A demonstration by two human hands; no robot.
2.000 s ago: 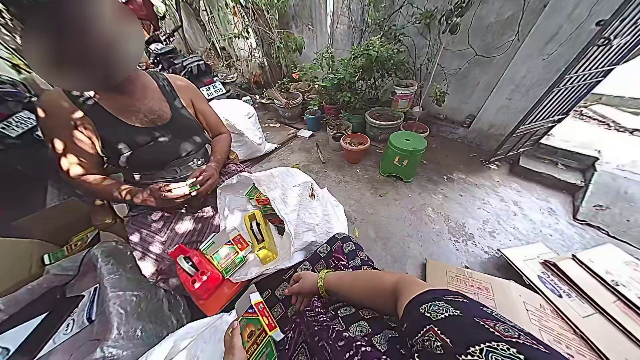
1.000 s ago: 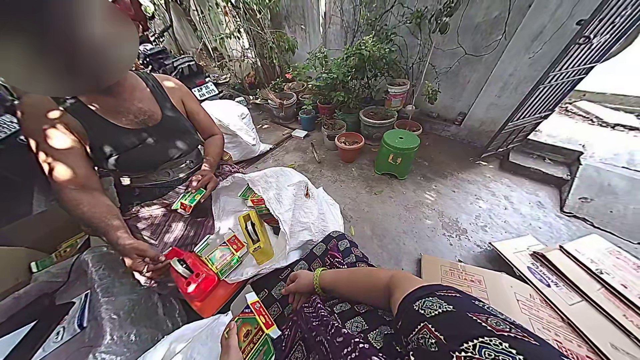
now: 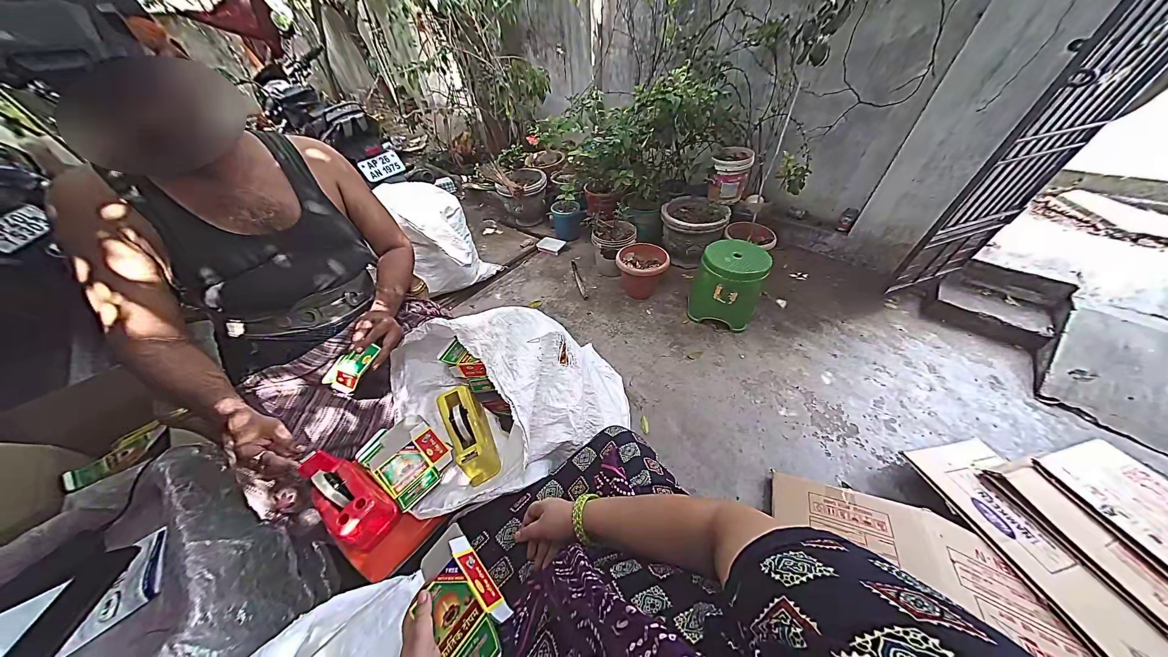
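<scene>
My left hand point(image 3: 422, 628) grips a green, red and yellow printed carton point(image 3: 461, 598) at the bottom of the view; its upper flaps stand up. My right hand point(image 3: 547, 526), with a yellow-green bangle at the wrist, rests on the patterned fabric over my lap, fingers curled down; whether it pinches anything is hidden. Ahead of my hands a red tape dispenser point(image 3: 351, 502) sits on an orange surface. Beside it are an opened carton point(image 3: 409, 464) and a yellow tape dispenser point(image 3: 470, 436) by a white woven sack point(image 3: 570, 392). A person opposite holds a small carton point(image 3: 351, 368) and reaches to the red dispenser.
Flattened cardboard boxes point(image 3: 867, 525) lie at the right. A green plastic stool point(image 3: 730, 285) and potted plants point(image 3: 643, 269) stand near the wall. A metal gate point(image 3: 1013, 155) is at the upper right. Plastic wrapping point(image 3: 228, 547) lies lower left; another white sack point(image 3: 433, 233) stands behind the person.
The other person's hands have moved apart; one now reaches to the red tape dispenser while the other keeps a small carton. My hands have stayed nearly in place.
</scene>
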